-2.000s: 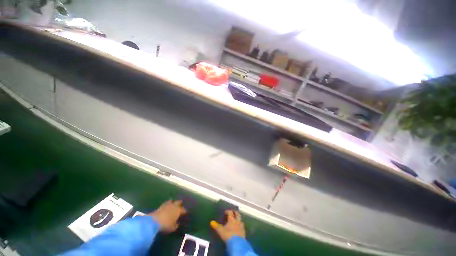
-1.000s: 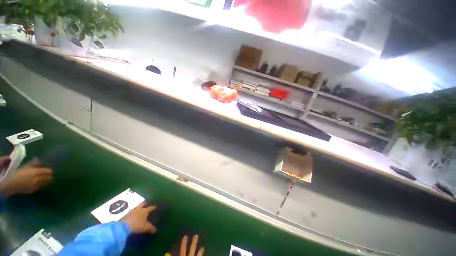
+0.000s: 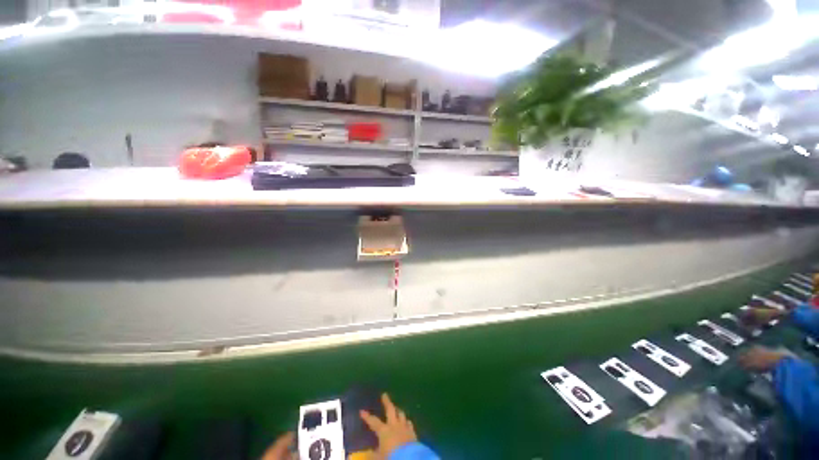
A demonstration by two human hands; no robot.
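A white printed box (image 3: pixel 321 433) with dark pictures lies in front of me at the bottom edge, overlapping a plain black box (image 3: pixel 362 415) on the green belt. My left hand (image 3: pixel 282 446) is at the white box's left edge, mostly cut off by the picture's edge; its grip is hidden. My right hand (image 3: pixel 391 429) has its fingers spread at the black box's right side and touches it. A yellow patch shows near its thumb. Its lower part is cut off.
Another white box (image 3: pixel 83 435) and dark boxes (image 3: pixel 223 437) lie left. A row of white boxes (image 3: pixel 632 380) with dark ones runs right, beside crumpled clear bags (image 3: pixel 705 418). Another person's hand (image 3: pixel 761 359) is there. A small cardboard box (image 3: pixel 383 239) hangs on the partition (image 3: pixel 503 278).
The view has levelled and swung right, showing the right-hand row and another person's blue sleeves. The other person's hand at left is out of view. My hands are now around a white and black box pair.
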